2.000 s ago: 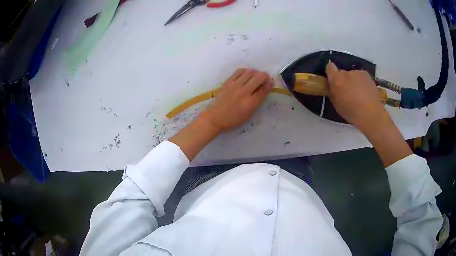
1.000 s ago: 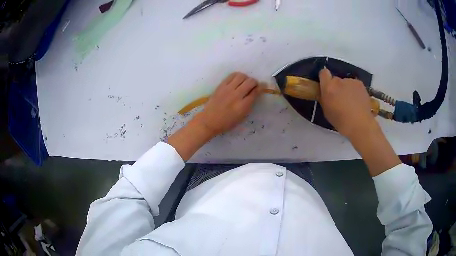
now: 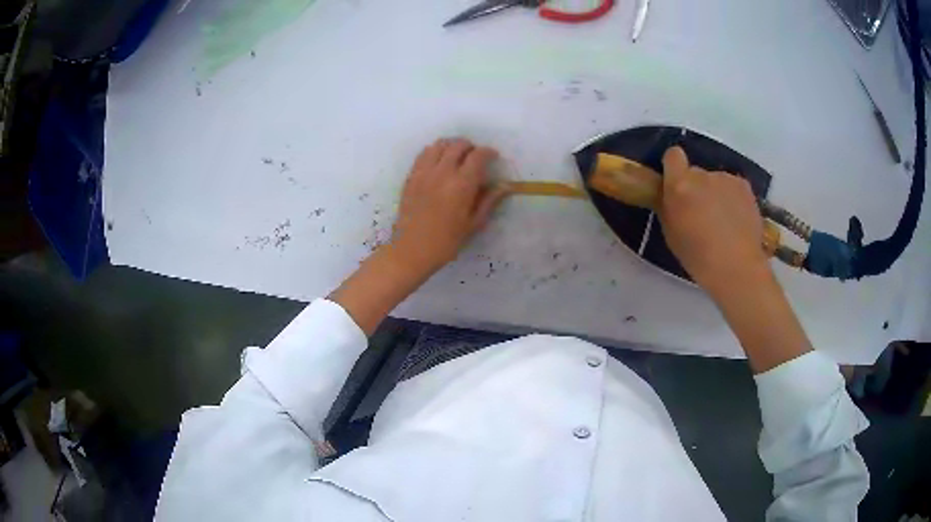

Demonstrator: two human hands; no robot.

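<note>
The steam iron (image 3: 720, 153) stands on the white table, its dark pointed body aimed left. My right hand (image 3: 709, 209) is closed around its light wooden handle. The mustard-yellow curved template (image 3: 546, 189) shows between my left hand and the iron's tip; its right end is hidden under the iron. My left hand (image 3: 444, 199) lies over the template's left part with fingers bent, pressing or gripping there; the exact hold is hidden. A pale fabric piece cannot be made out against the table.
White table (image 3: 204, 184) with small dark marks. Red-handled scissors (image 3: 577, 10) and a slim white pen (image 3: 640, 18) lie at the far edge. A thin pointed tool (image 3: 883, 127), a clear case (image 3: 863, 18) and the iron's thick hose (image 3: 903, 229) are at right. Blue bin (image 3: 66, 189) at left.
My left hand has slid left along the template and covers its left end, baring more of it beside the iron. The camera view has shifted left; my right hand still holds the iron.
</note>
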